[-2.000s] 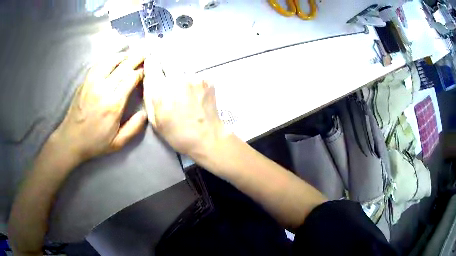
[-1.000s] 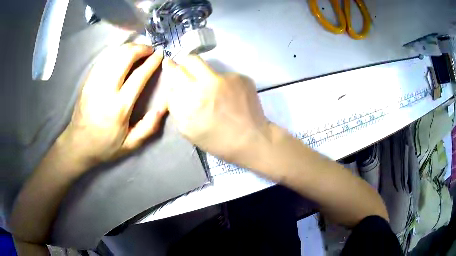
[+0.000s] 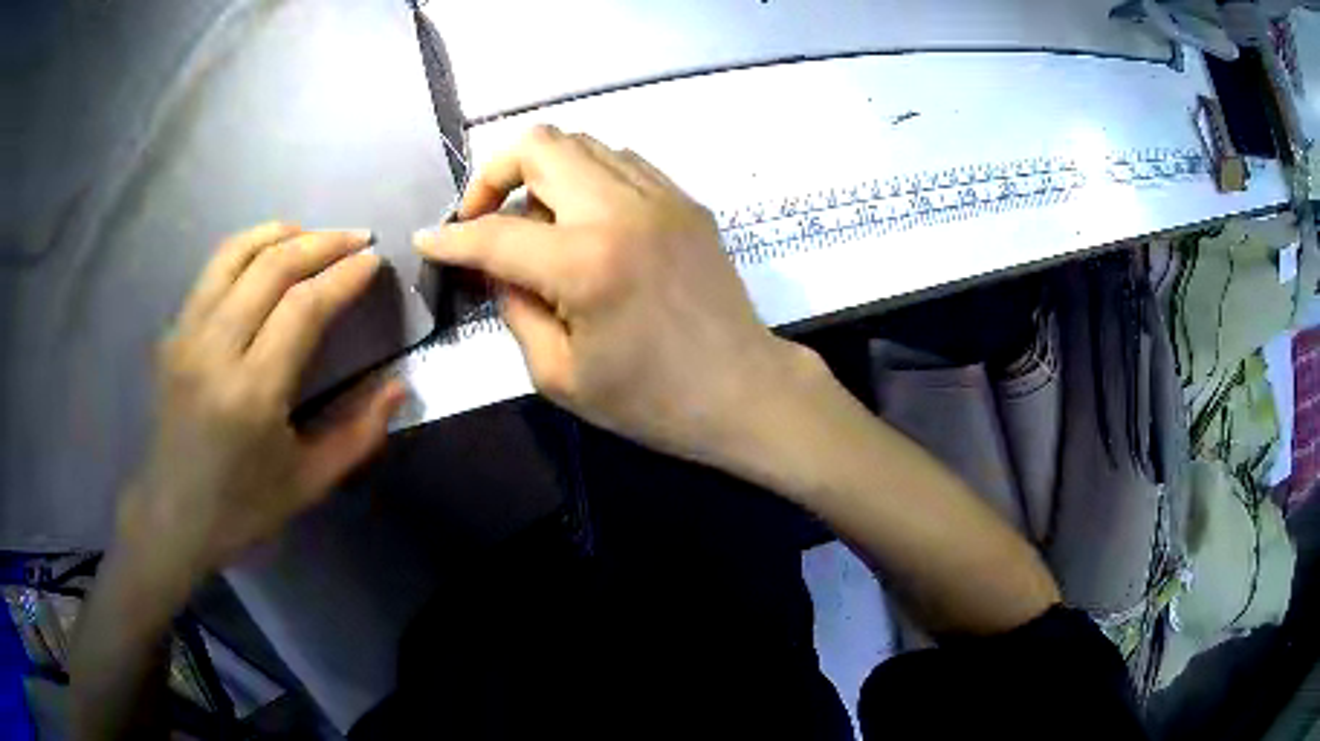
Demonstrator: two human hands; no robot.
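Note:
A large pale grey garment panel (image 3: pixel 311 130) lies over the left of the white table, its right edge running down to a corner near the front edge. My right hand (image 3: pixel 615 275) pinches the panel's right edge near that corner between thumb and forefinger. A fine pale thread (image 3: pixel 453 148) shows just above the fingertips. My left hand (image 3: pixel 268 362) is at the panel's lower edge, fingers on top of the cloth and thumb at the edge; whether it grips the cloth is hard to tell. The sewing machine's needle area is out of view.
A printed ruler scale (image 3: pixel 927 203) runs along the table's front edge. A small clip-like fitting (image 3: pixel 1228 152) sits at the far right. Grey-brown cloth pieces (image 3: pixel 941 420) and pale green cloth bundles (image 3: pixel 1230 536) hang below the table edge at right. My dark-clothed lap is below.
The view has shifted down, so the machine foot and orange scissors have left the picture. The panel's lower corner is now at my fingertips, and my left hand has moved down to the lower edge.

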